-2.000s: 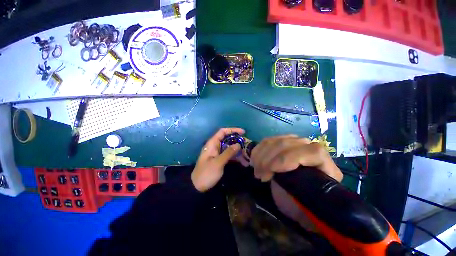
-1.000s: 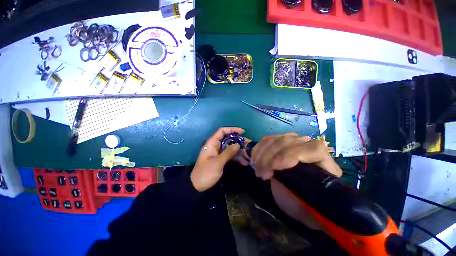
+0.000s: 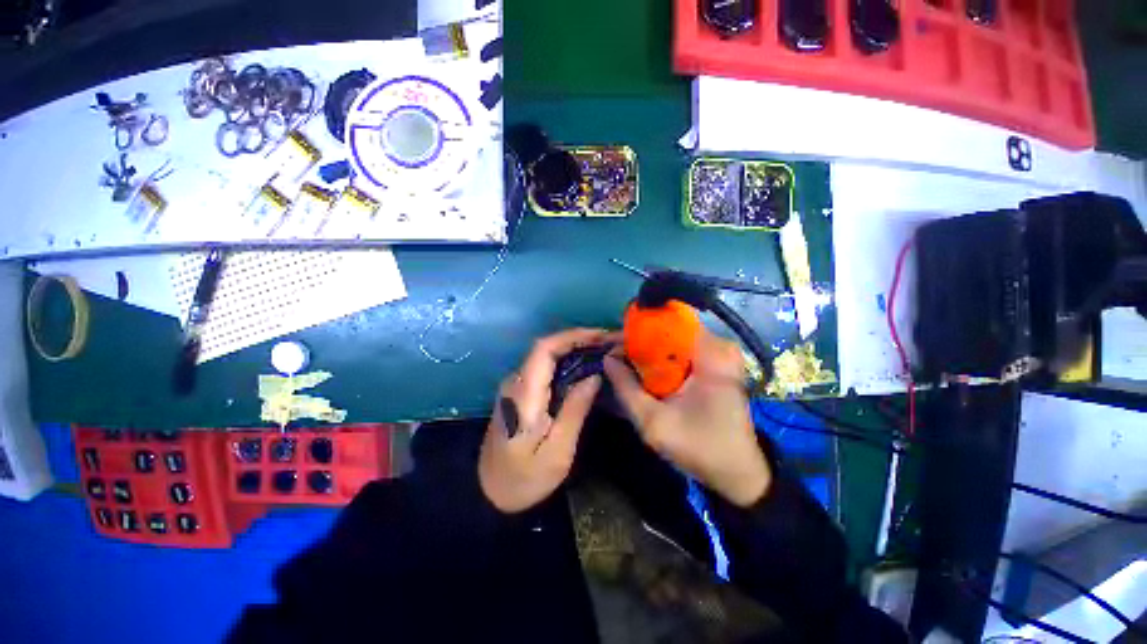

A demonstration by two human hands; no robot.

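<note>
My left hand (image 3: 538, 421) holds a small dark round watch body (image 3: 579, 367) between thumb and fingers, at the mat's near edge. My right hand (image 3: 704, 421) holds the electric screwdriver (image 3: 663, 346). Its orange end faces the camera and its black cord loops off to the right. The right fingertips are close beside the watch. The screwdriver's tip and most of its handle are hidden, so I cannot tell whether it touches the watch.
Tweezers (image 3: 730, 282) lie beyond the right hand. A yellow-rimmed box (image 3: 614, 210) and a green-rimmed box (image 3: 740, 227) stand at the back. Red parts trays lie upper right (image 3: 1006, 94) and lower left (image 3: 224, 503). A wire reel (image 3: 365, 141) is on the white shelf.
The screwdriver has swung from pointing toward the lower right to standing end-on toward the camera. My right hand has turned with it. The left hand has shifted its grip, and the watch is tilted.
</note>
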